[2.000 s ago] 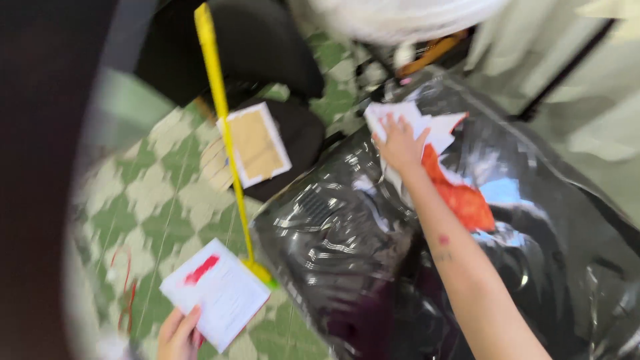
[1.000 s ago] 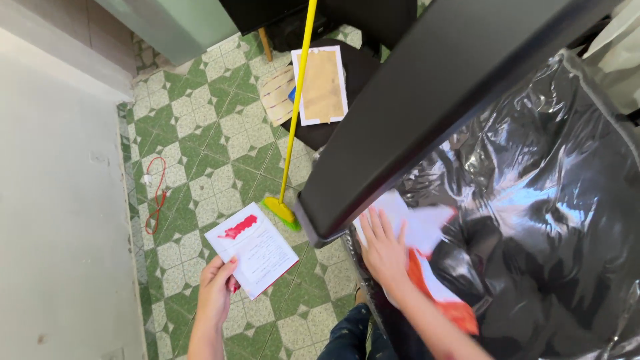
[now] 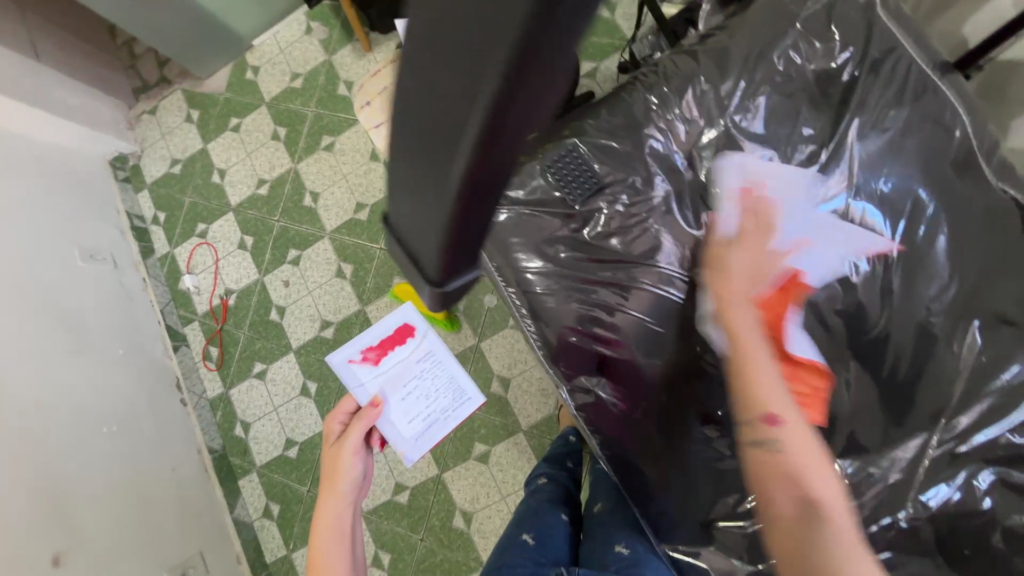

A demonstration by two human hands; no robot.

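My left hand (image 3: 352, 436) grips the lower left edge of a white printed card or booklet (image 3: 428, 392), which has a red patch near its top and a red rim underneath. Over the black surface wrapped in clear plastic (image 3: 904, 360), my right hand (image 3: 744, 256) lies flat on a white and orange-red cloth (image 3: 800, 216). The hand and the upper part of the cloth are blurred. Whether its fingers pinch the cloth cannot be told.
A large black beam-like part (image 3: 480, 136) juts in from the top. Beneath its end, a yellow and green broom head (image 3: 428, 308) rests on the tiled floor (image 3: 320, 280). A red cord (image 3: 216, 312) lies by the wall (image 3: 80, 336). Under the plastic shows a dark studded patch (image 3: 570, 174).
My right hand and the cloth have moved across the plastic-covered surface, away from the black beam. The card stays in my left hand. The view has shifted.
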